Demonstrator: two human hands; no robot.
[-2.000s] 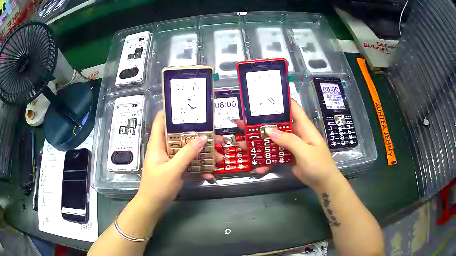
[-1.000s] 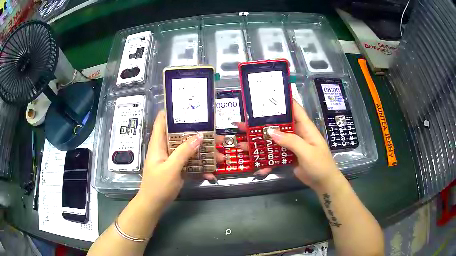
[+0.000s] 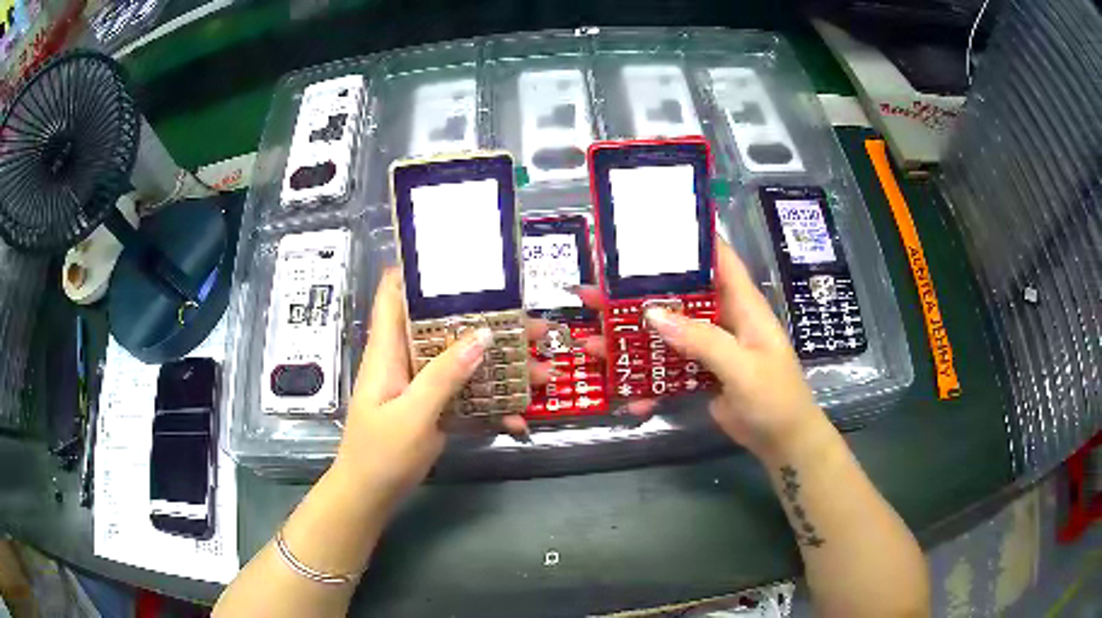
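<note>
My left hand (image 3: 405, 386) holds a gold feature phone (image 3: 458, 235), its thumb on the upper keypad. My right hand (image 3: 749, 362) holds a red feature phone (image 3: 654, 217), its thumb on the navigation key. Both displays glow plain white. Between and behind them another red phone (image 3: 566, 386) lies in the clear blister tray (image 3: 387, 441), its screen lit with digits, its sides partly hidden by my hands. A black feature phone (image 3: 812, 272) lies face-up in the tray's right end, screen lit. Two face-down white phones (image 3: 306, 320) lie at the left end.
Several blurred white phones (image 3: 556, 121) lie in the tray's back row. A desk fan (image 3: 163, 272) stands left. A smartphone (image 3: 184, 447) lies on a paper sheet (image 3: 121, 507). An orange strip (image 3: 915, 272) lies right, beside a ridged clear stack (image 3: 1039, 242).
Both held phones' displays went from showing picture content to plain white. The red phone has moved slightly right and up. The gold phone tilts slightly more.
</note>
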